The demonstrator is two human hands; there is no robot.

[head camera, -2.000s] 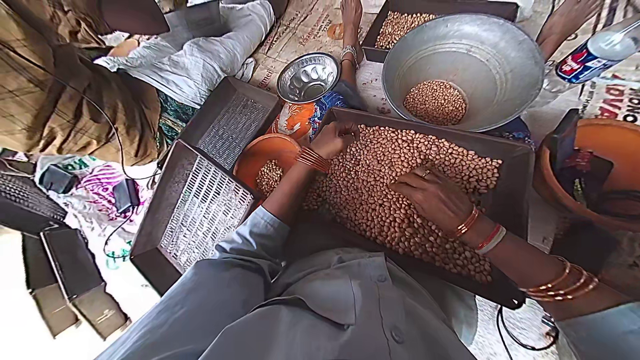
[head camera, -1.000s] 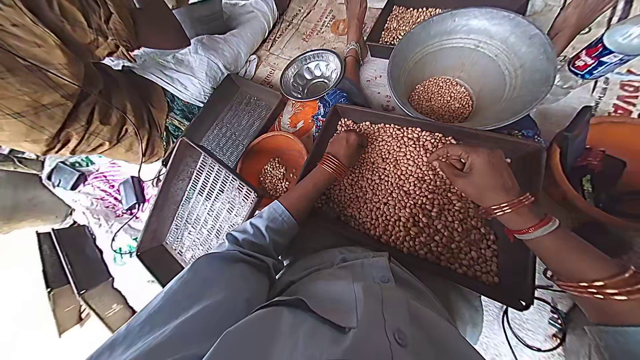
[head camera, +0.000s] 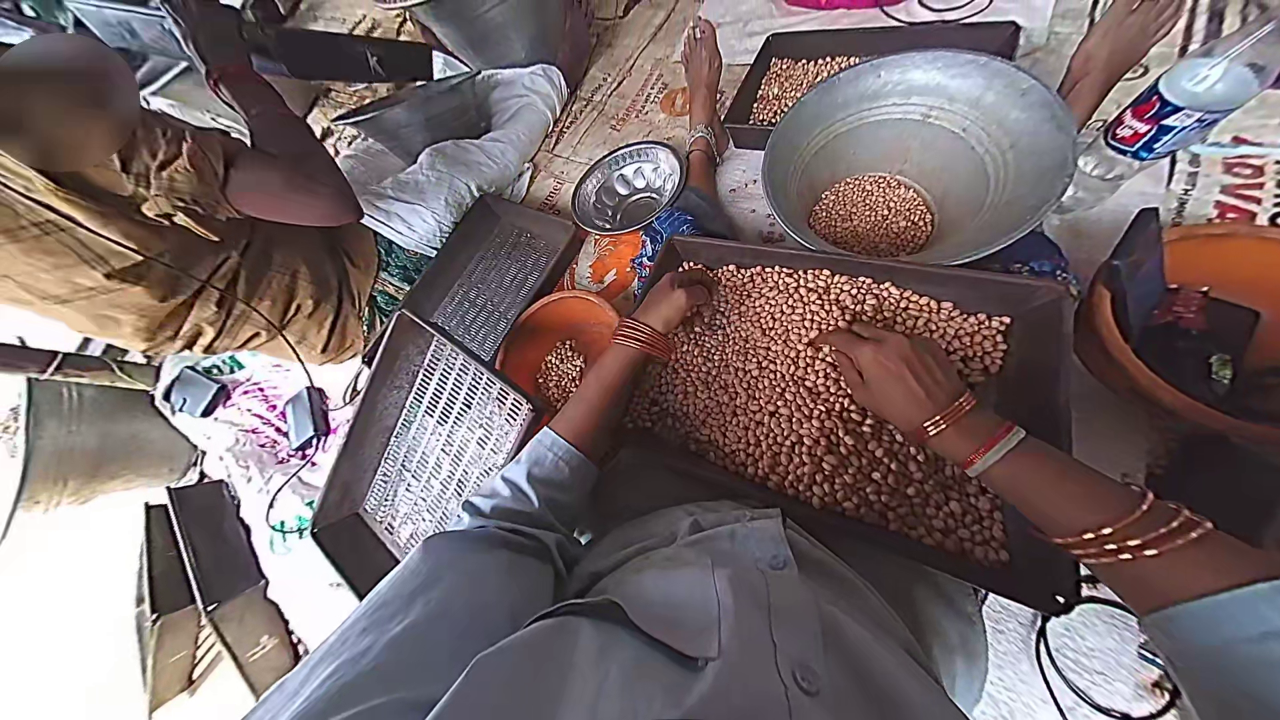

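Observation:
Across my lap lies a dark metal tray (head camera: 1040, 340) spread with reddish-brown nuts or beans (head camera: 800, 400), which look like shelled peanuts. My left hand (head camera: 680, 300) is at the tray's left side with its fingers curled down at the nuts; whether it holds any is hidden. My right hand (head camera: 890, 375) rests palm down over the nuts right of the middle, fingertips touching them, and what is under the fingers cannot be seen. An orange bowl (head camera: 565, 320) with some paler nuts stands left of the tray, beside my left wrist. Beyond the tray is a large metal basin (head camera: 1000, 150) with nuts at its bottom.
Two slotted sieve trays (head camera: 440, 440) lie at the left. A fluted steel bowl (head camera: 628, 190) stands beyond the orange bowl. Another tray of nuts (head camera: 800, 85) is behind the basin. At right are a plastic bottle (head camera: 1170, 110) and an orange tub (head camera: 1130, 350). A person (head camera: 200, 250) sits at left.
My right hand, partly raised over the nuts one second ago, is now lower with its fingers on them. My left hand stays near the tray's left side. The person at left now shows a raised arm.

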